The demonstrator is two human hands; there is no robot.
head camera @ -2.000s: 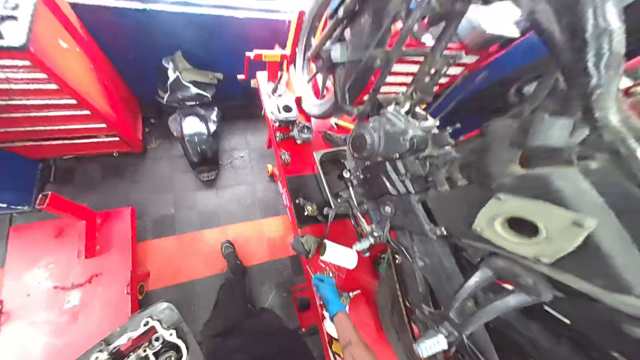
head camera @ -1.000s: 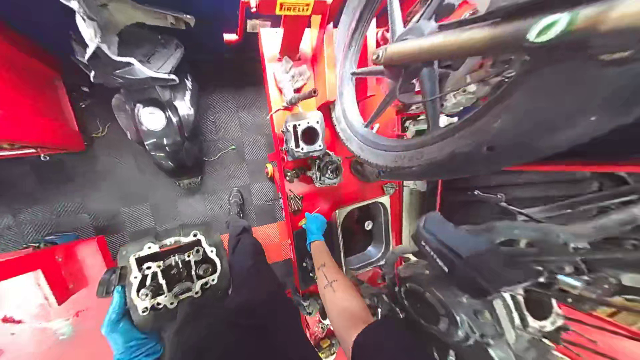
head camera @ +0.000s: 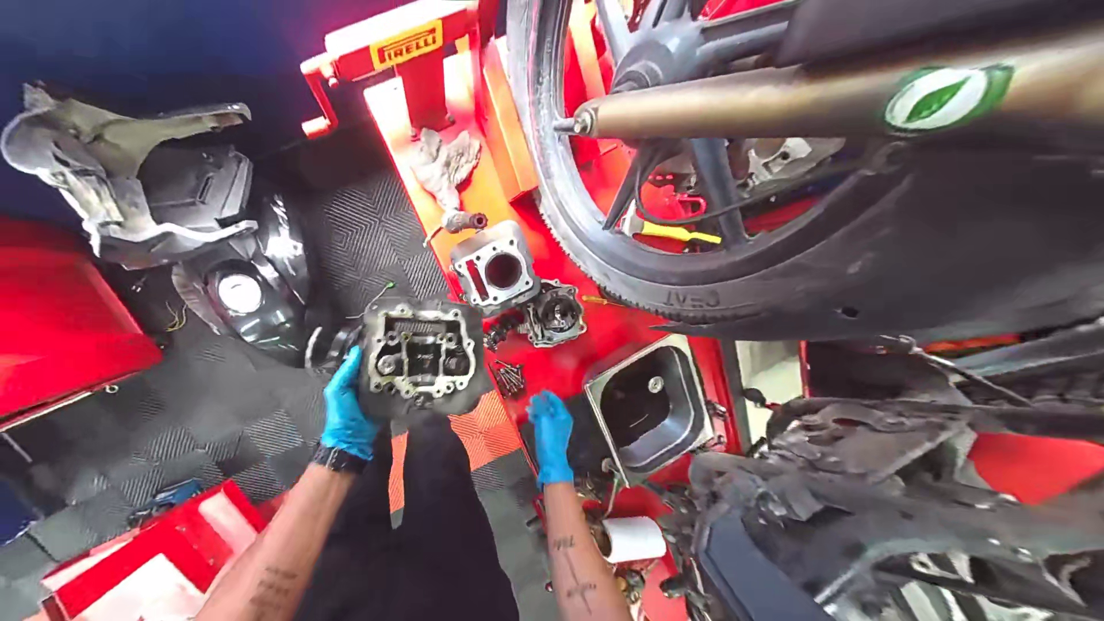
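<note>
My left hand (head camera: 349, 412), in a blue glove, is shut on the left side of a motorcycle engine's cylinder head (head camera: 423, 355), its open face turned up. My right hand (head camera: 550, 431), also gloved in blue, is over the left edge of the red bench, beside a metal tray (head camera: 608, 440); its fingers are bunched and whether they hold something small cannot be told. Just above it lie several bolts (head camera: 509, 378). Further up the bench are a round engine part (head camera: 555, 314) and a cylinder block (head camera: 498, 266).
A motorcycle wheel (head camera: 552, 185) and fork (head camera: 742, 103) overhang the bench (head camera: 552, 369) at right. A crumpled rag (head camera: 444, 164) lies near a red vise-like fixture (head camera: 405, 39). Motorcycle bodywork (head camera: 246, 276) rests on the floor at left. A white roll (head camera: 634, 539) is low on the bench.
The cylinder head, held at lower left a second ago, has moved up and right with my left hand. The view has shifted largely since two seconds ago.
</note>
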